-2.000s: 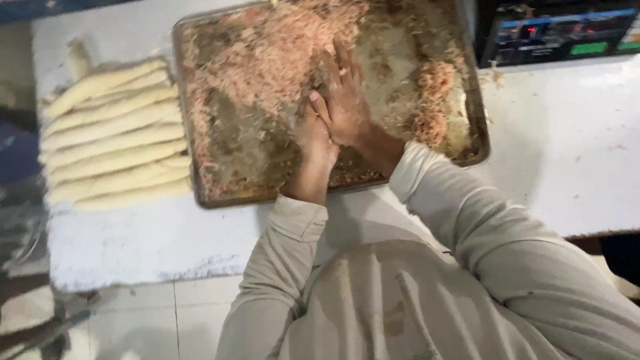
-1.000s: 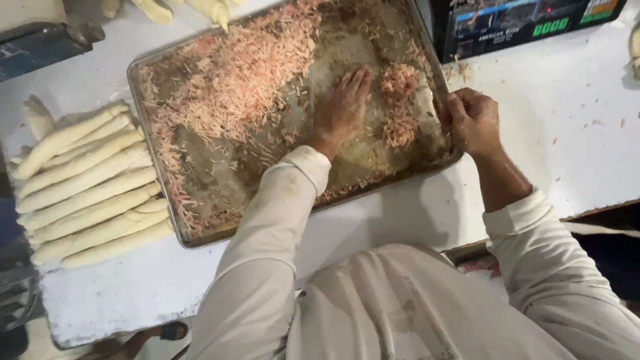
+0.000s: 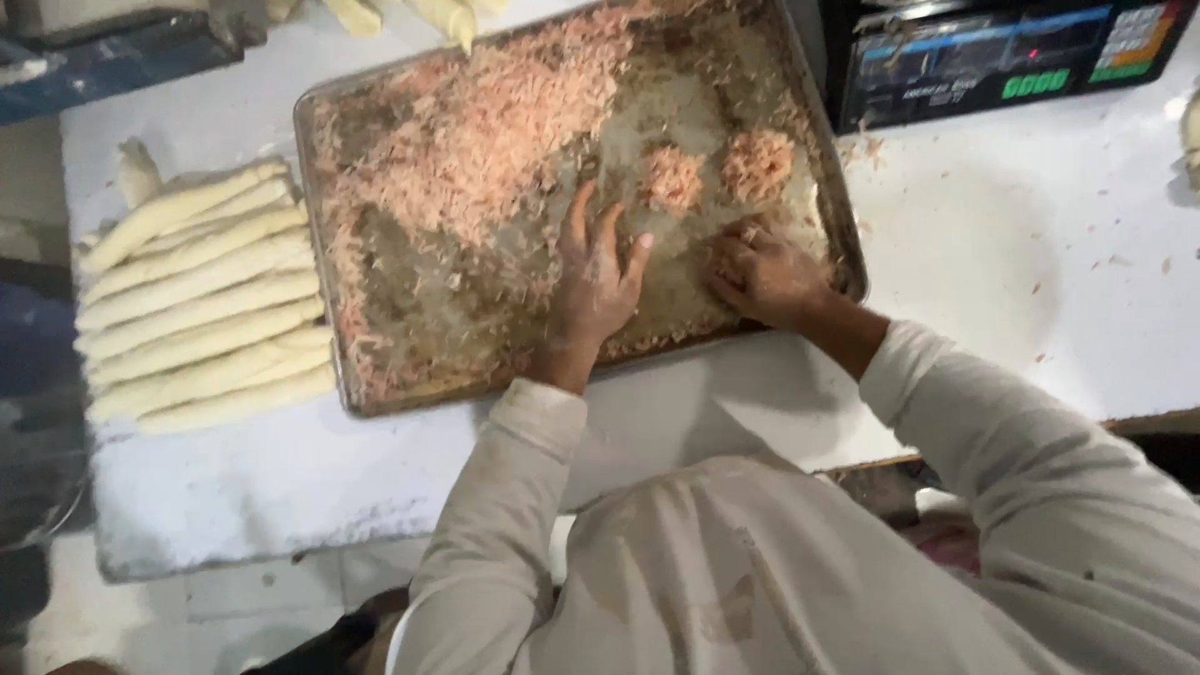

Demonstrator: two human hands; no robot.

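Note:
A worn metal baking tray (image 3: 441,309) lies tilted on the white table. Pinkish shreds of food (image 3: 487,122) cover much of its upper left. Two small clumps of the same shreds, a left one (image 3: 672,180) and a right one (image 3: 757,166), sit on its right part. My left hand (image 3: 597,272) is over the middle of the tray, fingers apart, holding nothing. Below the right clump, my right hand (image 3: 764,272) has its fingers curled down at the tray around some shreds, largely hidden beneath them. Several long dough strips (image 3: 206,300) lie side by side against the tray's left edge.
A digital scale (image 3: 994,70) stands beyond the tray at the upper right, with scattered shreds near it on the white table (image 3: 994,262). More dough pieces (image 3: 445,17) reach the tray's far edge. A dark blue object (image 3: 122,61) occupies the upper left corner.
My right hand has left the tray's right rim and moved onto its surface. My left hand has drawn away from the clumps. The shreds on the right now form two separate, rounder clumps.

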